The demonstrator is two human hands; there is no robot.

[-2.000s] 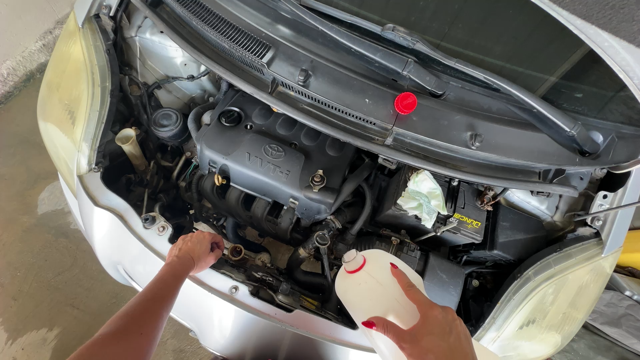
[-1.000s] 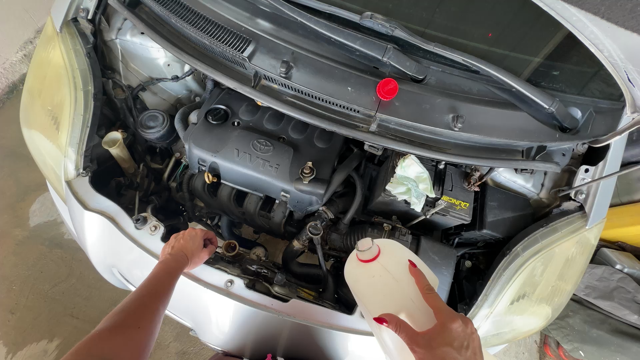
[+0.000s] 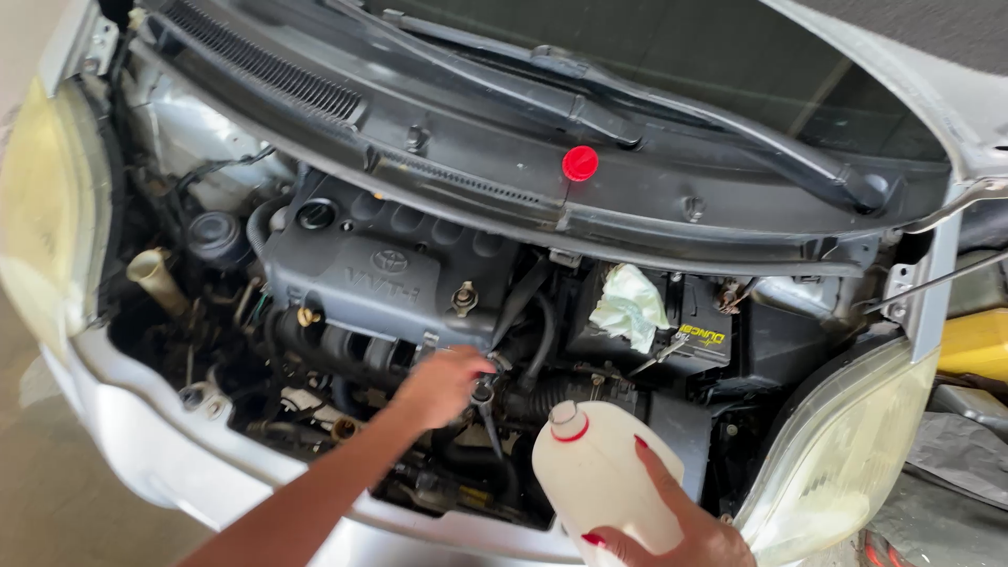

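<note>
My right hand (image 3: 669, 524) grips a white plastic jug (image 3: 602, 472) over the front of the engine bay; its neck has a red ring and no cap on it. My left hand (image 3: 445, 386), blurred, is in front of the engine cover (image 3: 378, 272), beside a metal fitting (image 3: 482, 391) with a dark narrow piece hanging below it. Whether its fingers hold anything is hidden. An open round filler neck (image 3: 345, 428) lies below and left of that hand. A red plastic cap (image 3: 580, 163) rests on the cowl near the wipers. The radiator cap (image 3: 465, 298) sits at the cover's front right.
A crumpled pale cloth or paper (image 3: 630, 307) lies on the car battery (image 3: 701, 339). Headlights (image 3: 843, 449) flank the bay, and the silver front edge (image 3: 441, 535) runs below my arms. A thin metal prop rod (image 3: 957, 277) slants at the right. Wiper arms (image 3: 732, 138) cross above.
My left hand has moved right, from beside the open filler neck to the metal fitting near the engine cover. My right hand still holds the jug.
</note>
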